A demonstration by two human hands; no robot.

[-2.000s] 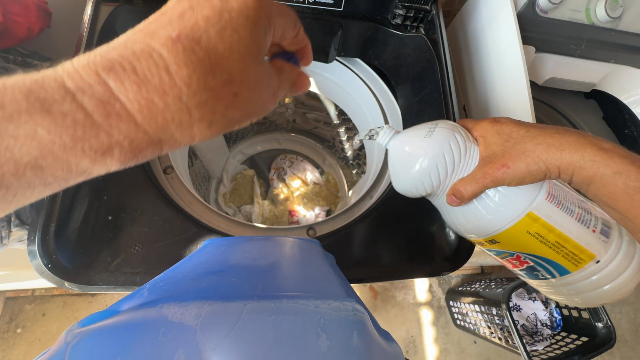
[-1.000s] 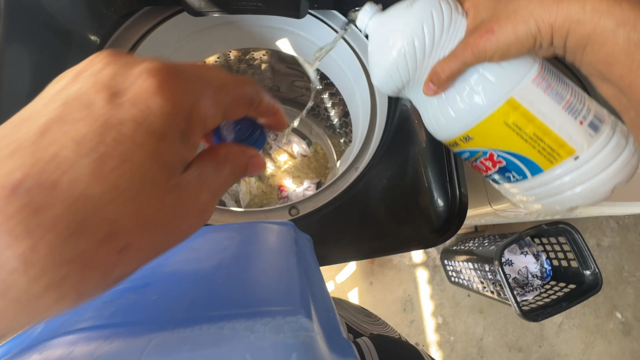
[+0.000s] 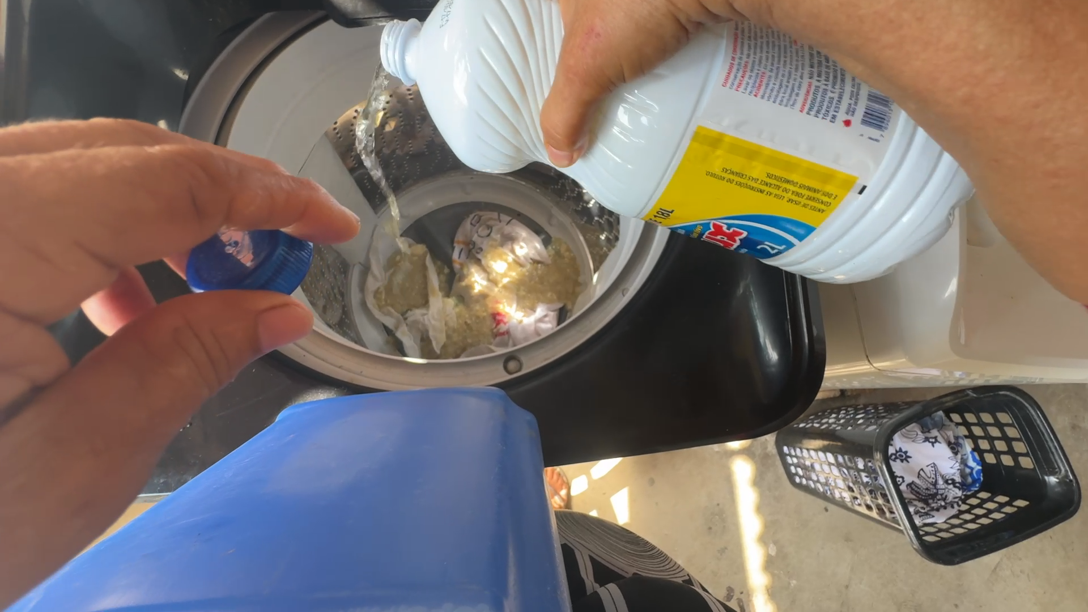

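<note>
My right hand [image 3: 620,59] grips a white plastic bottle [image 3: 501,93], tipped with its mouth toward the left. Clear liquid [image 3: 371,140] runs from the mouth into the metal drum [image 3: 395,127] of a top-loading washing machine. White printed cloths [image 3: 493,238] lie at the drum's bottom, with yellowish wet or grainy matter over them. At the left, my left hand [image 3: 161,238] holds a blue screw cap [image 3: 251,262] between thumb and fingers, above the drum's left rim. The bottle's label bears writing.
A large blue plastic object [image 3: 374,510] stands in front of the machine's black top [image 3: 697,340]. On the concrete floor at the lower right is a black perforated basket [image 3: 1054,493] holding patterned cloth [image 3: 931,467]. A pale appliance or cabinet [image 3: 1003,314] adjoins the machine on the right.
The liquid now streams farther down into the drum, onto the cloths. My left hand with the blue cap has moved from over the drum to its left side. The view has shifted closer.
</note>
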